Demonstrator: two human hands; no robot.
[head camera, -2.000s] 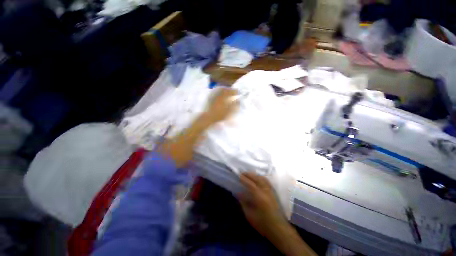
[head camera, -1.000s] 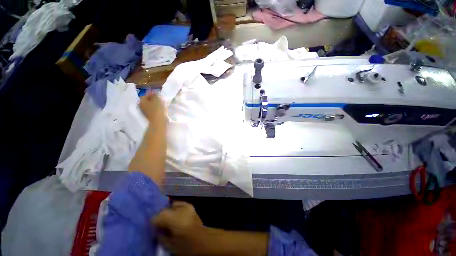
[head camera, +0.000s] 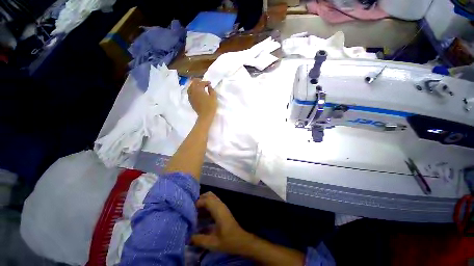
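A large white garment piece (head camera: 236, 119) lies on the table left of the sewing machine head (head camera: 358, 98), one corner over the front edge. A layered stack of narrow white cut parts (head camera: 137, 122) lies at the table's left. My left hand (head camera: 201, 96) is at the garment piece's upper left edge, fingers bent; whether it grips cloth I cannot tell. My right hand (head camera: 219, 224) is below the table's front edge, beside my left sleeve, thumb and fingers apart, no cloth seen in it. The presser foot area (head camera: 316, 134) is brightly lit, with no hand near.
Thread snips (head camera: 418, 176) lie right of the needle. Red-handled scissors (head camera: 461, 214) are at the right edge. A red basket (head camera: 110, 221) with white pieces stands lower left, beside a pale rounded cover (head camera: 67, 208). Blue-grey cloth (head camera: 158, 47) is heaped at the far left corner.
My right hand has left the garment piece, moved down below the table edge, and its fingers have spread. My left hand has moved to the cloth's upper left edge. The view has also turned.
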